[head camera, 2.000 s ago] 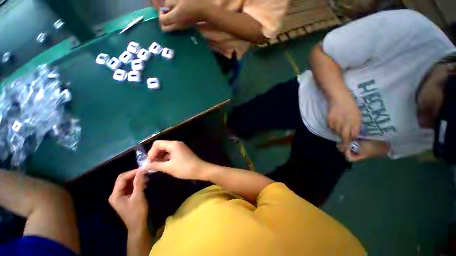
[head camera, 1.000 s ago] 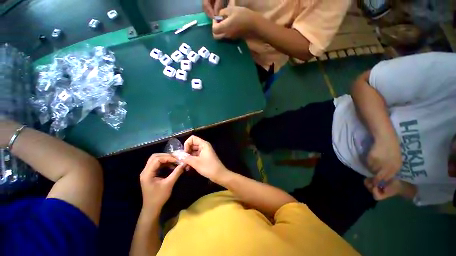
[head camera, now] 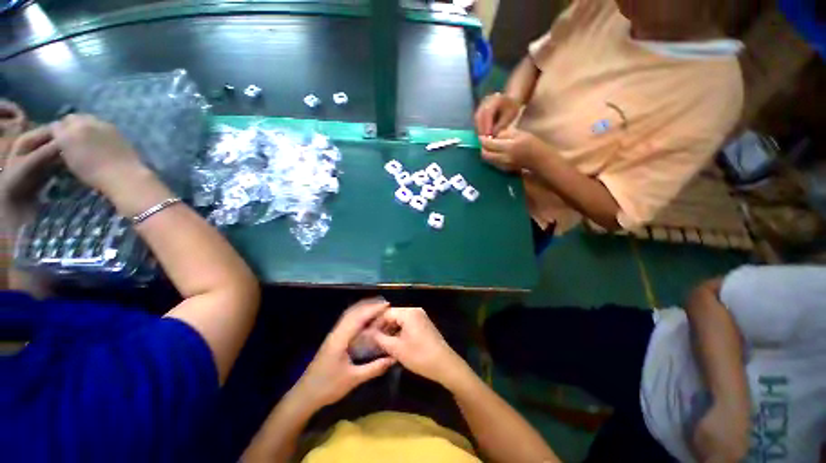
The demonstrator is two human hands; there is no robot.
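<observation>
My left hand [head camera: 337, 357] and my right hand [head camera: 418, 342] are together just off the table's front edge, above the lap. Between their fingers is a small clear plastic bag [head camera: 366, 345], greyish and partly hidden by the fingers. Whether a unit is inside it I cannot tell. Small white square units [head camera: 436, 220] lie in a loose cluster on the green table [head camera: 380, 258]. A heap of bagged units [head camera: 263, 176] lies to the left of the cluster.
A person in blue at left reaches over a tray of units [head camera: 77, 231] beside stacked clear blister trays [head camera: 149, 113]. A person in peach sits at upper right, near a white stick [head camera: 443, 144]. A person in white is at lower right. Single units [head camera: 312, 99] sit on the conveyor.
The view has turned, so the table now appears level and more of the left side shows. My hands stay together at the bag, which is now more covered by the fingers.
</observation>
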